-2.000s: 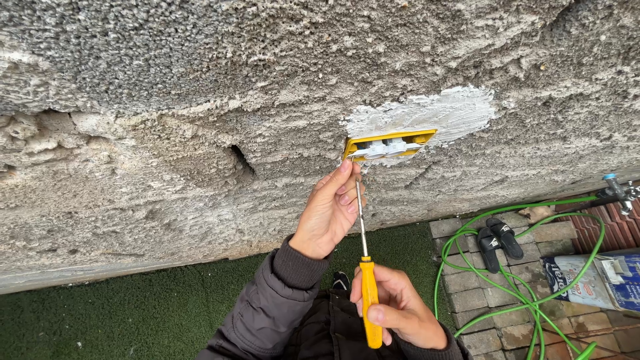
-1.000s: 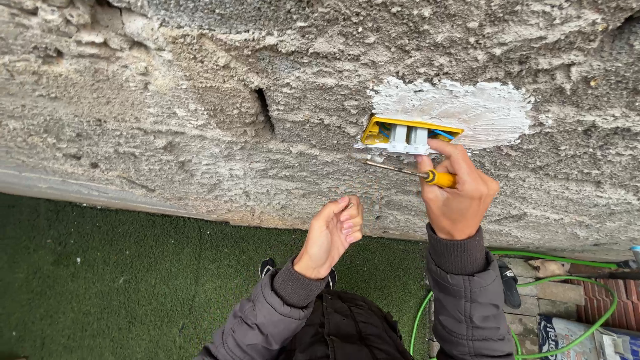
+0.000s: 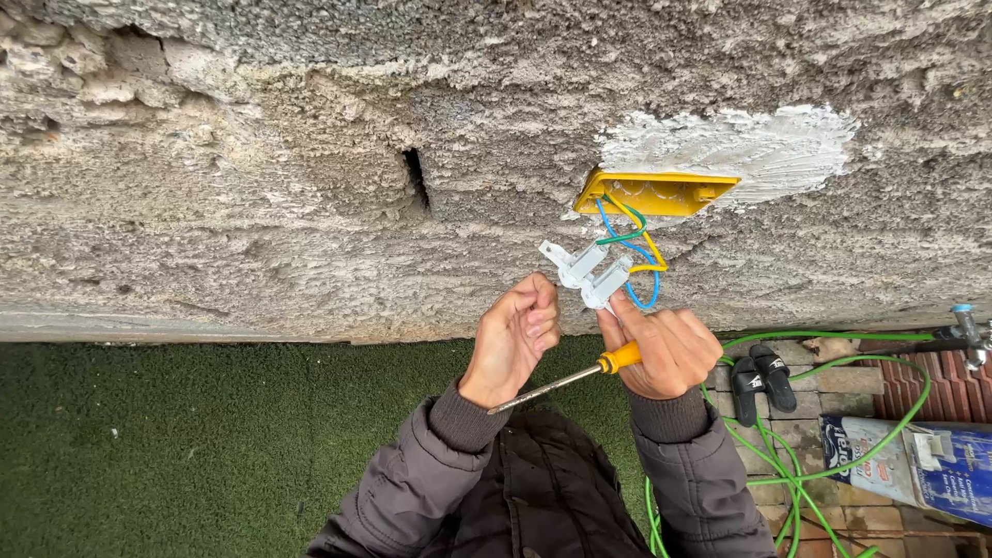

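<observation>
A white plastic outlet module frame (image 3: 587,275) is out of the wall, pinched at its lower end by the thumb and finger of my right hand (image 3: 668,349). The same hand holds a screwdriver (image 3: 566,387) by its yellow handle, the metal shaft pointing down-left. Blue, green and yellow wires (image 3: 659,252) run from the frame into the yellow electrical box (image 3: 659,194) set in the rough wall. Just left of the frame is my left hand (image 3: 518,333), its fingers curled; whether something small sits between them cannot be told.
White plaster (image 3: 736,147) surrounds the box's upper side. A narrow slot (image 3: 416,178) cuts the wall at left. Green artificial turf (image 3: 194,442) lies below. At right are a green hose (image 3: 790,473), black slides (image 3: 763,384), a printed bag (image 3: 876,457) and a tap (image 3: 969,333).
The white module frame, in the box a second ago, is now outside it in my right hand, with the wires showing. My left hand has moved up close to the frame.
</observation>
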